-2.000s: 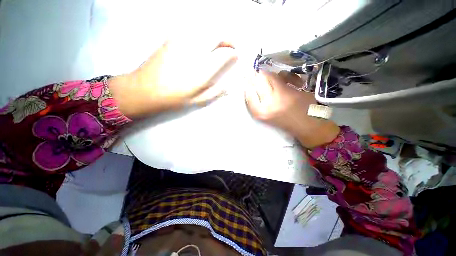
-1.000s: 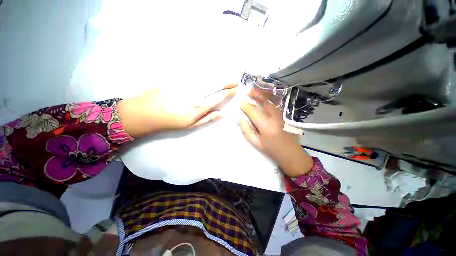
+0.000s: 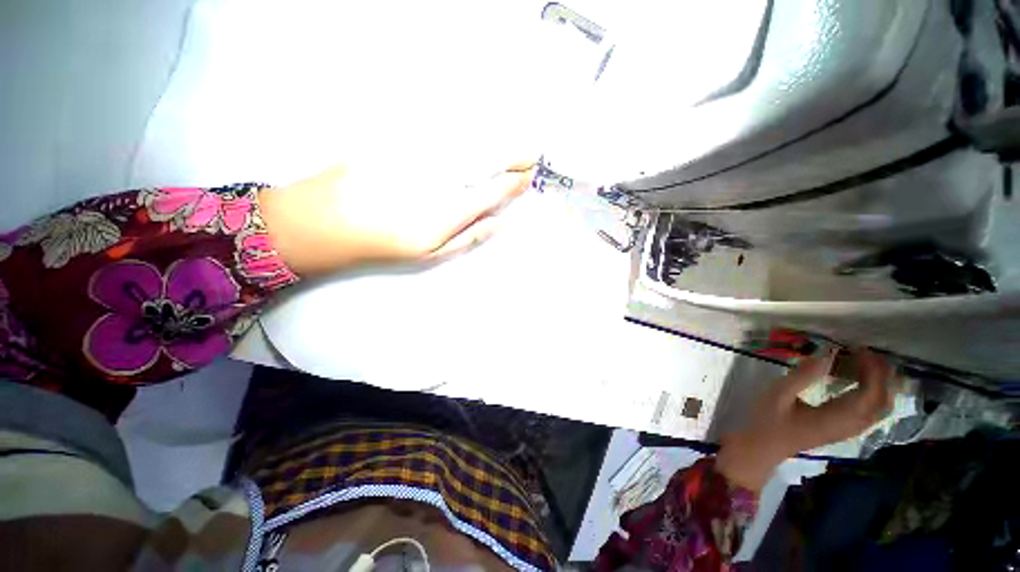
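Observation:
White fabric (image 3: pixel 347 324) lies on the bright table, its curved lower edge visible below my left hand and its other edges washed out by glare. My left hand (image 3: pixel 392 218) holds it down, with fingertips beside the presser foot and needle (image 3: pixel 542 177). My right hand (image 3: pixel 822 408) is away from the fabric, right of the machine bed, with fingers bent beside the small red-orange and black thread snips (image 3: pixel 786 344). It is blurred, and whether it grips anything cannot be told.
The large grey-white sewing machine head (image 3: pixel 828 145) fills the upper right. Crumpled whitish scraps (image 3: pixel 951 419) lie at the right table edge. The table's front edge runs above the checked apron (image 3: pixel 392 458). A pale surface with thin strips (image 3: pixel 638 480) shows below the table.
My right hand has left the fabric near the needle and moved right and down to the snips. My left hand remains on the fabric by the presser foot.

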